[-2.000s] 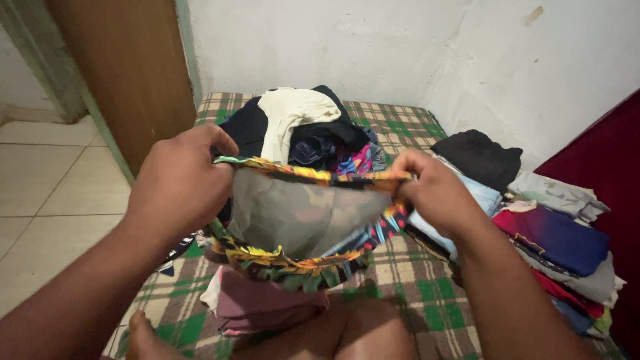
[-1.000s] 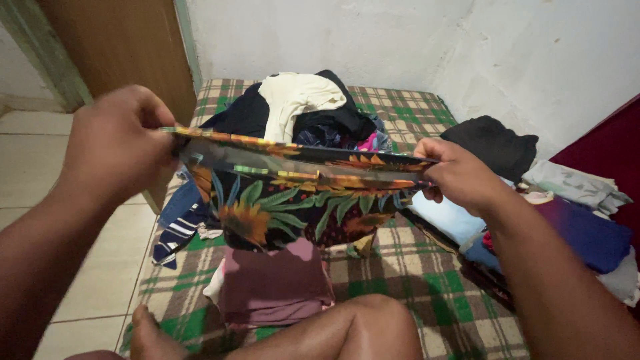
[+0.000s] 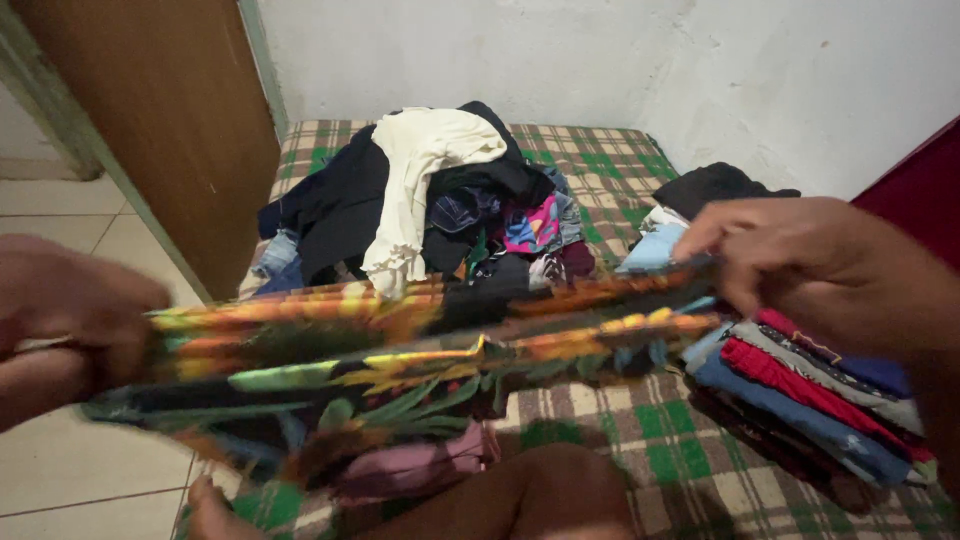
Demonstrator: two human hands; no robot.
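Observation:
A black garment with an orange, yellow and green leaf print (image 3: 420,375) is stretched by its gathered waistband between my two hands, blurred by motion. My left hand (image 3: 75,330) grips one end of the band at the left edge of the view. At the other end, the fingers of my right hand (image 3: 780,255) pinch the band. Below the garment, partly covered by it, lies a folded mauve cloth (image 3: 420,465). Beyond it is a heap of loose clothes with a cream ruffled garment (image 3: 420,157) draped over black clothing (image 3: 337,210).
Folded clothes (image 3: 817,397) are stacked on the right of the plaid-covered bed (image 3: 600,420), with a black folded garment (image 3: 712,184) behind them. My bent leg (image 3: 555,487) rests at the near edge. A white wall stands behind, and a brown door (image 3: 172,112) at the left.
The open waist of the printed garment has been drawn into a long, narrow band. My hands are farther apart than two seconds ago, both still holding it.

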